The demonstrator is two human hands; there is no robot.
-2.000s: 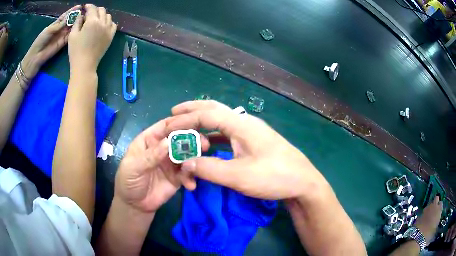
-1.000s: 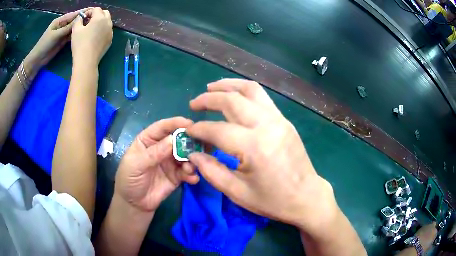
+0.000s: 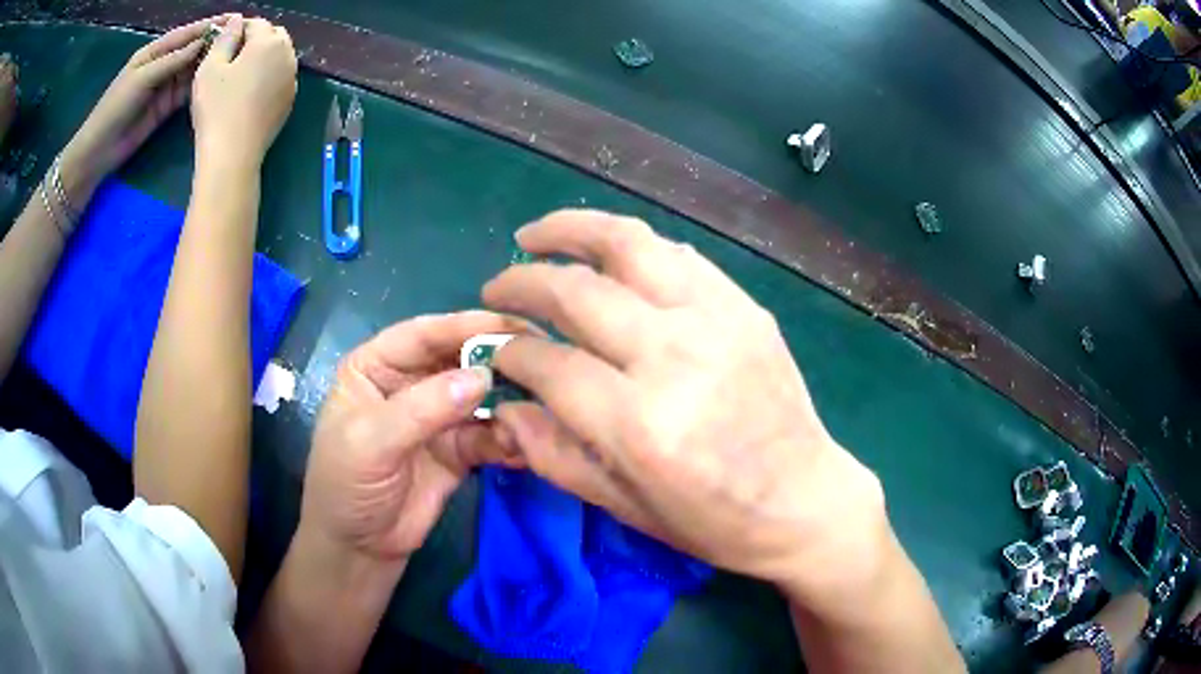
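Note:
A white-rimmed rounded-square housing with a green circuit board in it is held between my two hands, above the blue cloth. My left hand grips its left side, the thumb lying over its front. My right hand has its index finger and thumb on the right side of the housing and hides most of it. Its other fingers are spread. The crumpled blue cloth lies below my hands. A bit of a green board shows behind my right fingers.
At left, a neighbour's hands work above a flat blue cloth. Blue thread snips lie between us, a white scrap nearer me. The belt carries boards and housings. At right are a housing pile, a person's watch-wearing wrist and a green tray.
My right hand has lifted, then closed over the right side of the housing, covering more of the board. My left thumb has moved onto its front. Belt pieces have shifted left.

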